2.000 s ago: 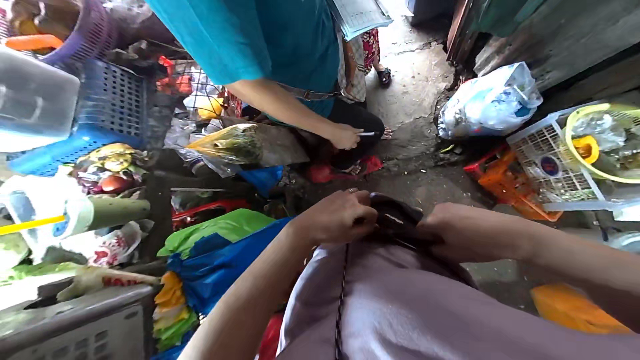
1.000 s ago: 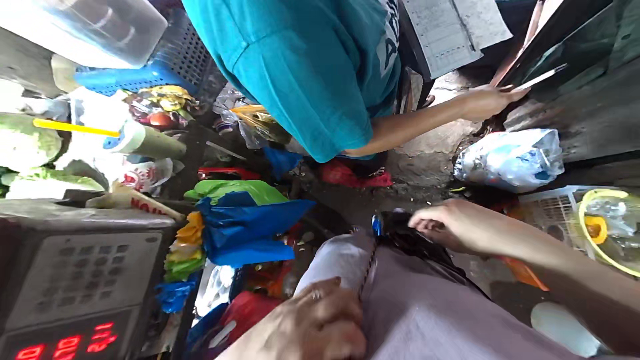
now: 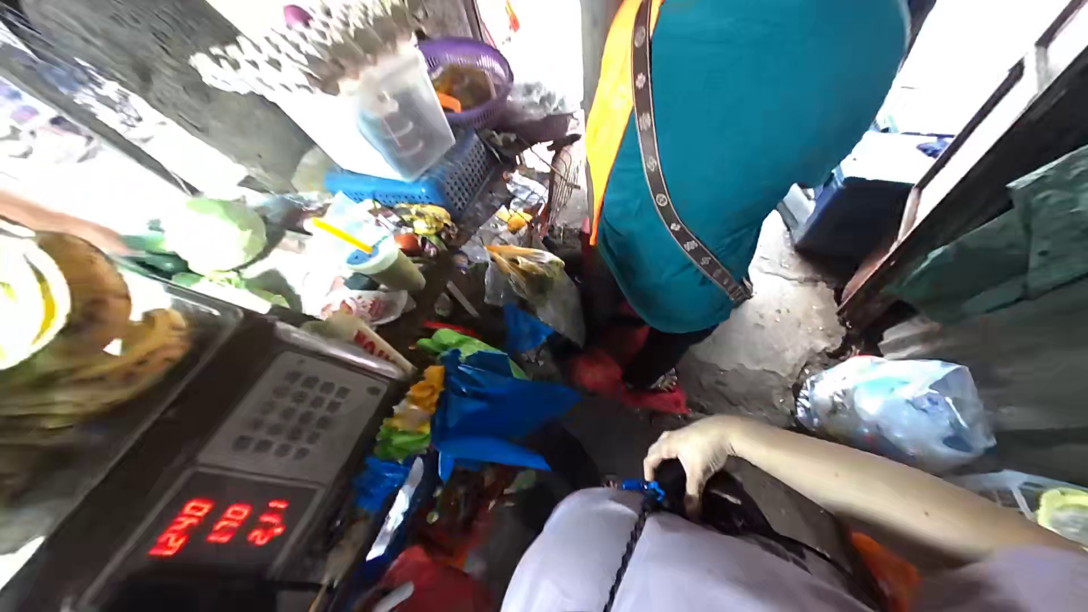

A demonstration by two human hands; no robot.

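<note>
My right hand point(image 3: 697, 455) rests with bent fingers on a black bag point(image 3: 731, 506) at my waist; its fingertips are partly hidden at the bag's top edge, so a grip cannot be told. A blue clip point(image 3: 643, 489) on a dark braided cord point(image 3: 627, 544) lies just left of those fingers, over my pale shirt. My left hand is out of view. To the left stands a digital scale point(image 3: 289, 408) with a keypad and lit red digits. Yellow bananas point(image 3: 102, 340) lie on its pan, beside a round pale thing.
A person in a teal shirt point(image 3: 748, 127) with a patterned strap stands ahead. Blue plastic bags point(image 3: 484, 408) hang beside the scale. Cabbage point(image 3: 212, 234), a cup with a yellow straw point(image 3: 382, 259) and a blue crate point(image 3: 459, 174) are at left. A filled clear bag point(image 3: 897, 408) lies at right.
My left hand, over my shirt a second ago, has gone out of view. The person's outstretched arm and the papers no longer show. The view has swung toward the scale.
</note>
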